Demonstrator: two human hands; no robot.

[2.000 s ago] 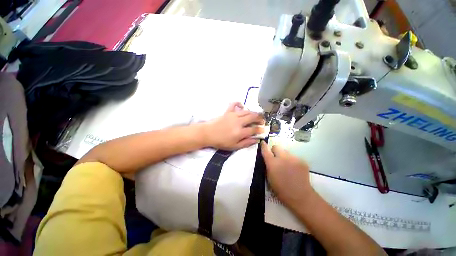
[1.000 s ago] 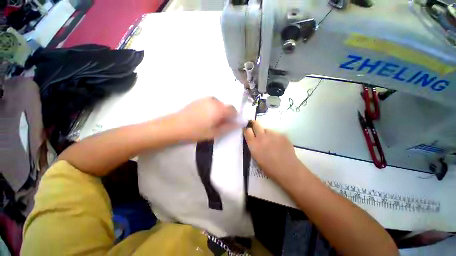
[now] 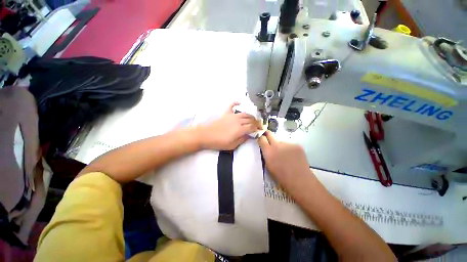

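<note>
The main panel (image 3: pixel 197 204) lies white side up at the table's front edge and hangs over towards my lap. A short black band (image 3: pixel 226 187) runs down it. My left hand (image 3: pixel 233 129) presses on the panel's upper part, its fingertips beside the presser foot (image 3: pixel 266 120). My right hand (image 3: pixel 280 156) pinches the panel's right edge just in front of the foot. A thin dark edge of the side strip shows beside my right fingers; the rest is hidden. The white sewing machine (image 3: pixel 333 66) stands over the work.
Red-handled thread snips (image 3: pixel 378 153) lie on the bed right of the needle. A black strip pile (image 3: pixel 84 84) lies at the table's left, with pink-brown pieces (image 3: pixel 20 148) nearer me. A printed ruler scale (image 3: pixel 379 215) runs along the front edge. A translucent bin (image 3: pixel 220 15) stands behind.
My left hand has lowered from a raised, closed pose onto the panel near the foot. The panel's black band now lies straight. My right hand stays at the edge. The camera view has shifted.
</note>
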